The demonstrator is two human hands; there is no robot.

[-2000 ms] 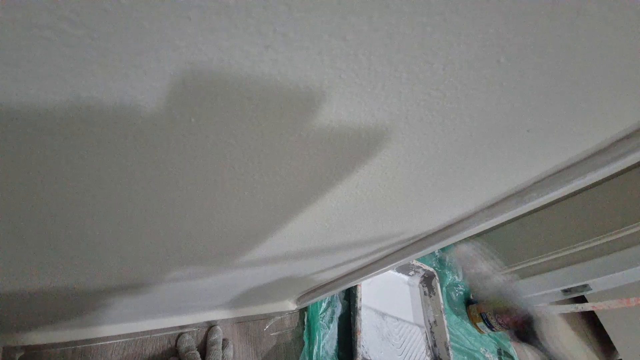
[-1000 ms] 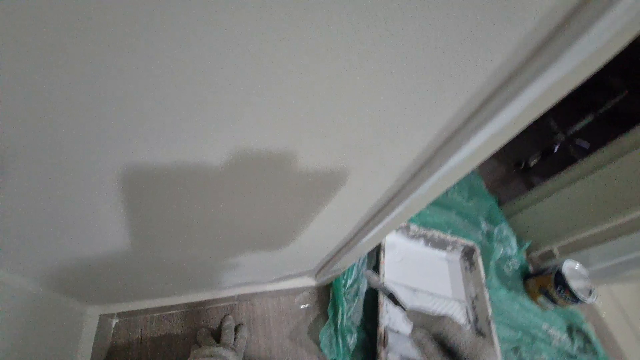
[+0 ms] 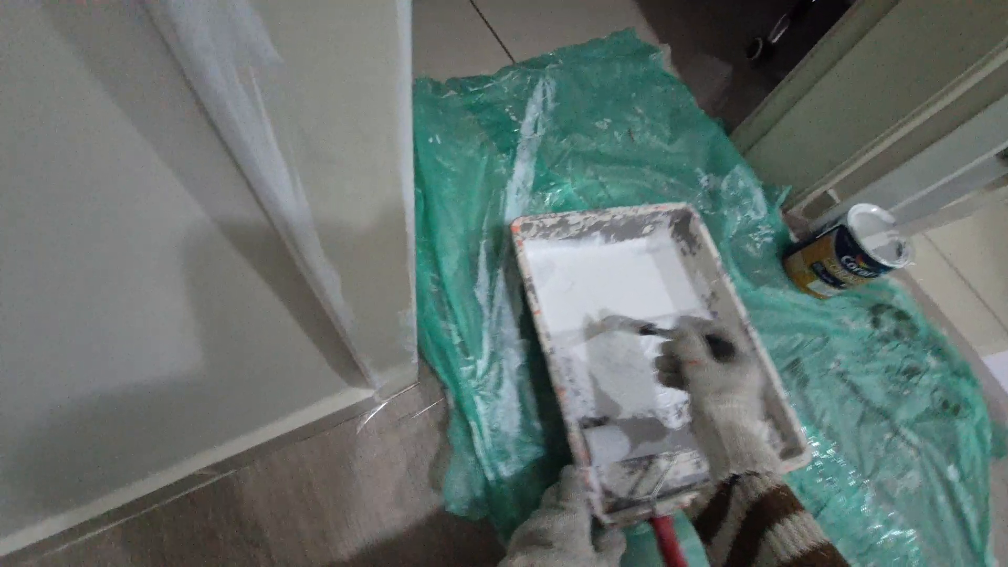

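Observation:
My right hand (image 3: 709, 362), in a knitted work glove, holds a small paintbrush (image 3: 630, 324) over the white paint (image 3: 602, 276) in a paint tray (image 3: 534, 295). The brush is blurred, and whether its bristles touch the paint cannot be told. My gloved left hand (image 3: 563, 524) is at the tray's near left corner, its fingers against or close to the rim; its grip is partly hidden. A paint roller (image 3: 630, 441) lies across the near end of the tray, its red handle (image 3: 668, 542) sticking out over the near edge.
Green plastic sheeting (image 3: 614, 142) lies under the tray. A paint can (image 3: 843, 256) stands on its right part, by a door frame (image 3: 874, 142). At left are a pale wall (image 3: 118, 260), its corner and a baseboard (image 3: 283, 421), above a wood-look floor (image 3: 315, 488).
The view has swung right and down onto the tray. My left hand has gone from the floor by the wall to the tray's near corner. My right hand with the brush is now farther over the paint.

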